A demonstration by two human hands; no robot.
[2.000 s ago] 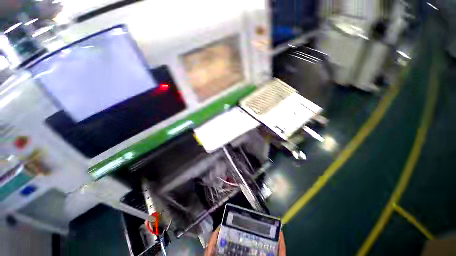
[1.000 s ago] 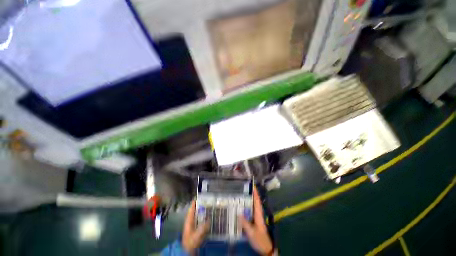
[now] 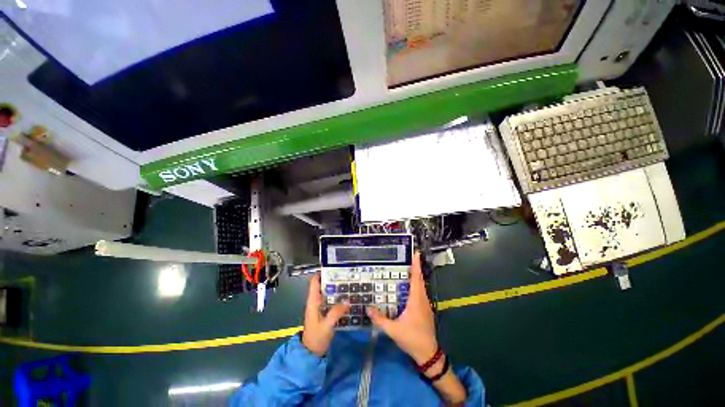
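A silver-grey calculator (image 3: 366, 278) with a dark display strip and blue and dark keys is held upright in front of me, low in the middle of the view. My left hand (image 3: 319, 318) grips its left edge, with the thumb over the lower keys. My right hand (image 3: 412, 318) grips its right edge, with the thumb also on the lower keys. The fingers behind the calculator are hidden. Both hands are bare.
The white machine has a green SONY stripe (image 3: 262, 155) and a touchscreen (image 3: 477, 36). Record sheets (image 3: 433, 176) lie left of a beige keyboard (image 3: 588, 137) on a chipped tray (image 3: 668, 203). Orange-red handles (image 3: 253, 267) hang by a white tube (image 3: 171, 253). A blue object (image 3: 52, 383) stands lower left.
The view has turned down and steadied. The calculator, first low and partly cut off, now shows whole between both hands. The machine front, sheets and keyboard appear larger and nearer.
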